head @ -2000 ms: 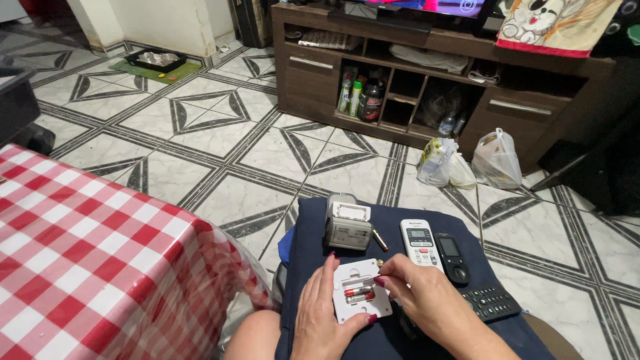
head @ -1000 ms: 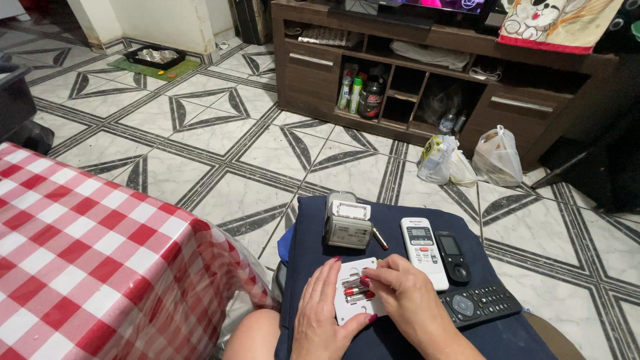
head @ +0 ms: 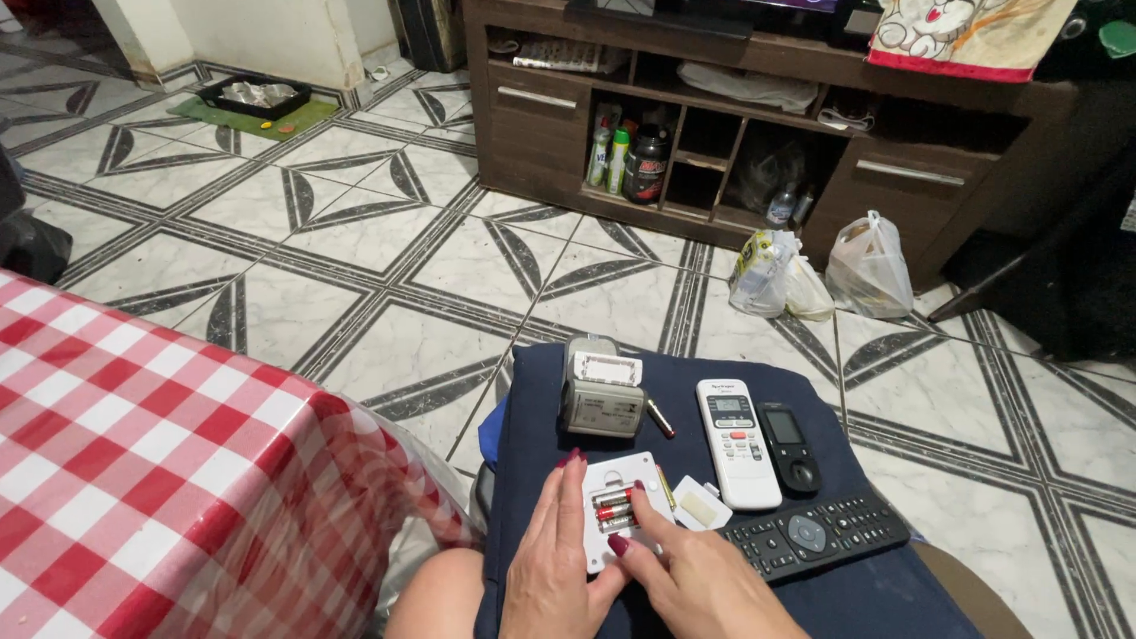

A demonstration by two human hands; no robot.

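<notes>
On a dark blue cushion on the lap lies a white plastic device (head: pixel 632 470) with its battery compartment uncovered. Several red and silver batteries (head: pixel 614 512) sit in the compartment. My left hand (head: pixel 555 550) holds the device along its left side and lower edge. My right hand (head: pixel 679 564) rests over the right side, its fingertips at the batteries. Beside the device are a loose gold-coloured battery (head: pixel 665 487) and a small white cover (head: pixel 701 503). Another loose battery (head: pixel 660 419) lies by a grey device (head: pixel 603 404) with a white label.
To the right on the cushion (head: pixel 799 595) are a white remote control (head: pixel 738 453), a small black handheld device (head: pixel 788 448) and a black remote control (head: pixel 816 537). A table with a checked cloth (head: pixel 177 461) stands at left. Plastic bags (head: pixel 870 271) lie before a wooden TV stand (head: pixel 532 133).
My right hand has shifted so that more of the compartment shows. The small white cover and the gold-coloured battery beside the device have come into view.
</notes>
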